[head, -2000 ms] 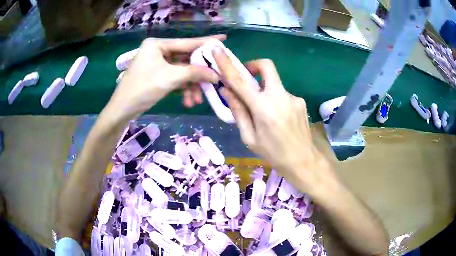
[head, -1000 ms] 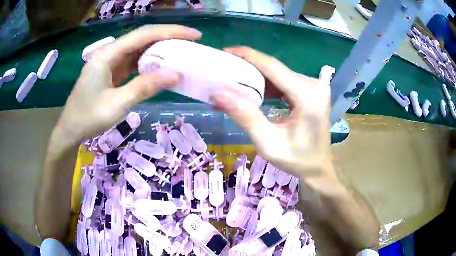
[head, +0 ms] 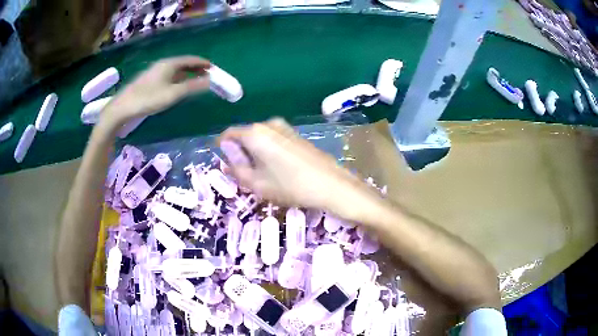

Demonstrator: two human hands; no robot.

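Note:
My left hand [head: 154, 88] is over the green belt, blurred. Its thumb and fingertips are at the left end of a closed pale pink unit [head: 225, 84] that lies at or just above the belt. My right hand [head: 279, 164] is over the back of the parts pile, curled and blurred. Its fingertips are partly hidden, so I cannot tell if it holds a part. The pile holds plain oval pink mouldings [head: 269, 240] and front covers with black windows [head: 256, 303].
The green conveyor belt [head: 288, 59] carries closed units [head: 100, 84] at left. An open housing [head: 349, 100] with blue inside lies left of a grey metal post [head: 438, 79]. More parts [head: 505, 87] lie beyond it. Clear plastic [head: 321, 134] lies under the pile.
The closed unit has left the two-handed hold and is now at my left fingertips over the belt. My right hand has moved down to the pile. An open housing shows on the belt.

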